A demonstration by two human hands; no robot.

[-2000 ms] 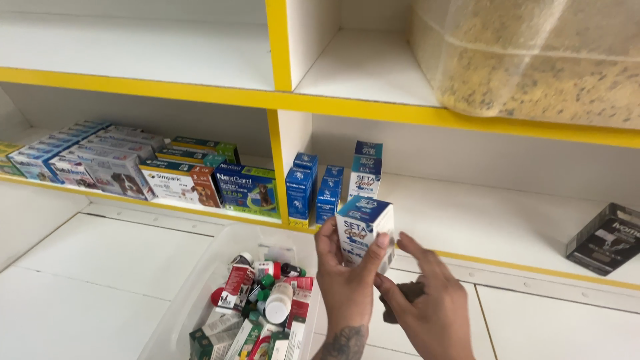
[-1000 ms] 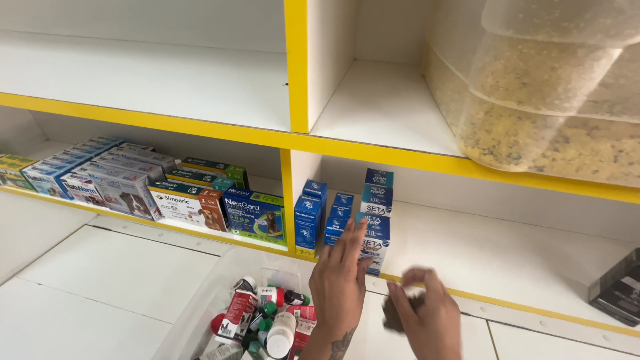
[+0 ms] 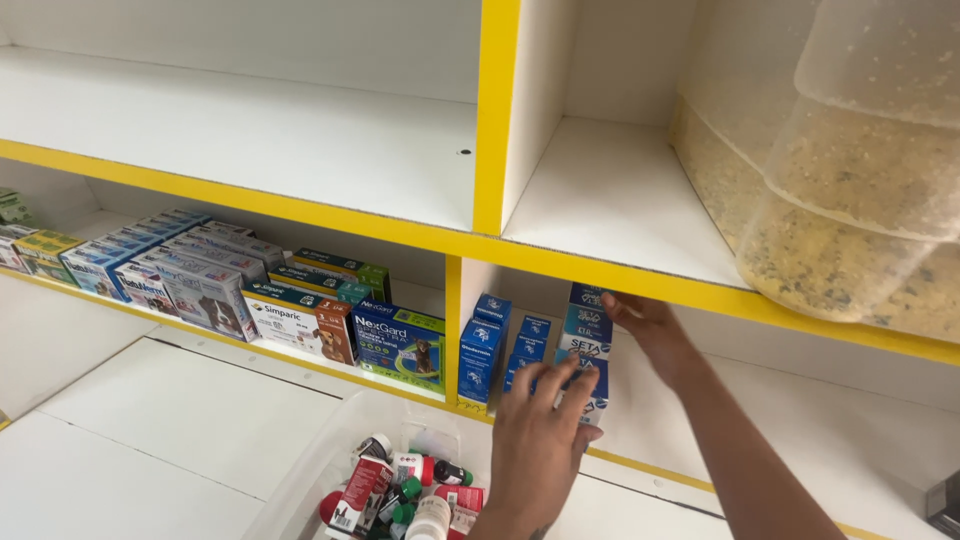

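Note:
A row of blue and white Seta boxes (image 3: 586,322) runs back into the lower shelf. My left hand (image 3: 536,435) rests its fingers on the front box of that row, thumb at its lower right side. Farther back, my right hand (image 3: 645,330) reaches under the yellow edge and touches the row's right side; part of its fingers is hidden. To the left of the row stand blue Mucoxton-like small boxes (image 3: 531,339) and blue Otodermin boxes (image 3: 480,352). No dark object shows in my right hand.
Left of the divider stand a NexGard Spectra box (image 3: 401,345), Simparic boxes (image 3: 300,326) and NatuVerm boxes (image 3: 97,262). A clear plastic bin (image 3: 300,480) holds bottles and cartons below. A large translucent container (image 3: 840,187) overhangs the yellow shelf edge (image 3: 600,277). A dark box (image 3: 943,502) lies far right.
The Seta box held between both hands two seconds ago is now in the row on the shelf. My right hand has moved from in front of the shelf to the row's far right side.

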